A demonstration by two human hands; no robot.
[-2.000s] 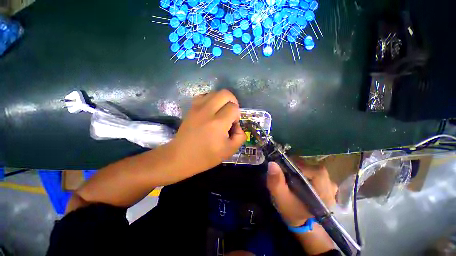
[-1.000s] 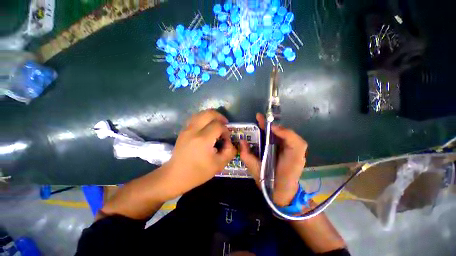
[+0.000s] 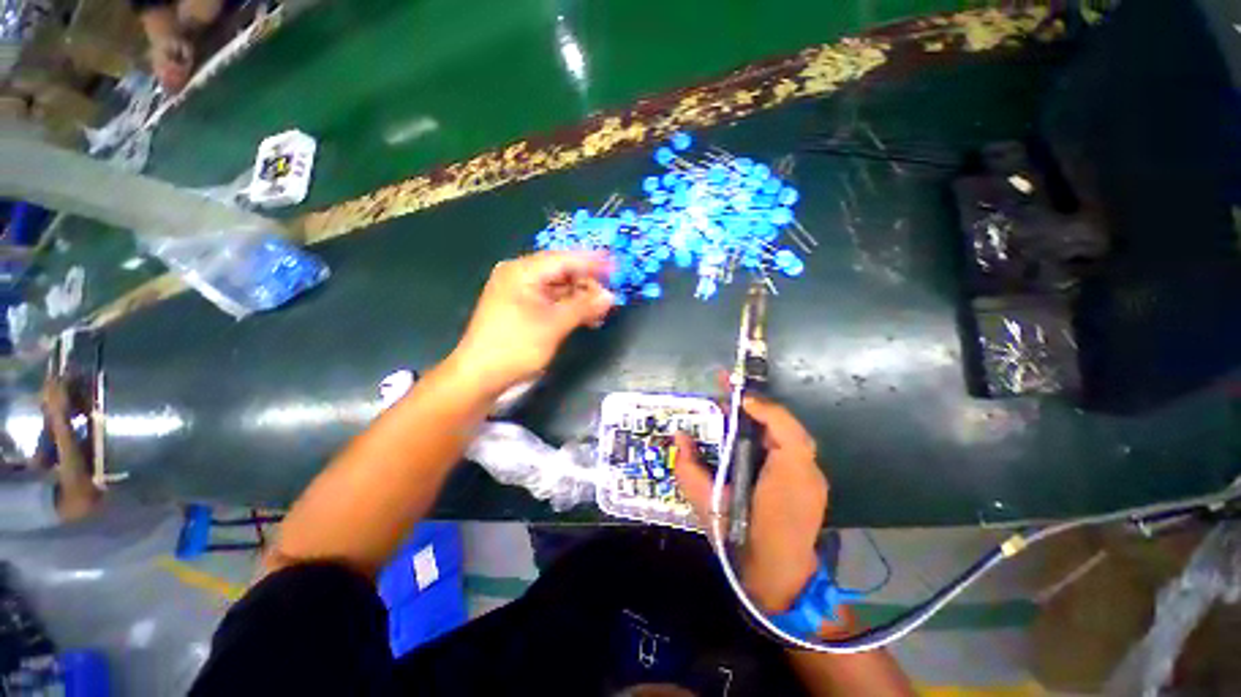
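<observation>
The open white unit [image 3: 613,504] lies at the bench's front edge, its circuit board [image 3: 651,456] facing up. My right hand [image 3: 783,477] holds the soldering iron [image 3: 745,449], tip pointing away towards the blue discs; its thumb is at the unit's right side. My left hand [image 3: 524,320] is raised at the left edge of the heap of blue disc components [image 3: 728,218], fingertips pinched together; whether it holds a disc is hidden by blur. The bundled power cord [image 3: 531,460] lies left of the unit, partly behind my left forearm.
A bag of blue discs [image 3: 266,272] lies at the left. Beyond a rusty rail [image 3: 544,147], another white unit [image 3: 283,169] sits on the green conveyor. Black trays with thin wires [image 3: 1023,347] stand right. The iron's cable [image 3: 925,613] loops right. Another person's hand [image 3: 166,55] shows upper left.
My left hand has left the unit and moved up to the blue discs. My right hand has stayed by the unit with the iron. The view has shifted, showing more of the conveyor.
</observation>
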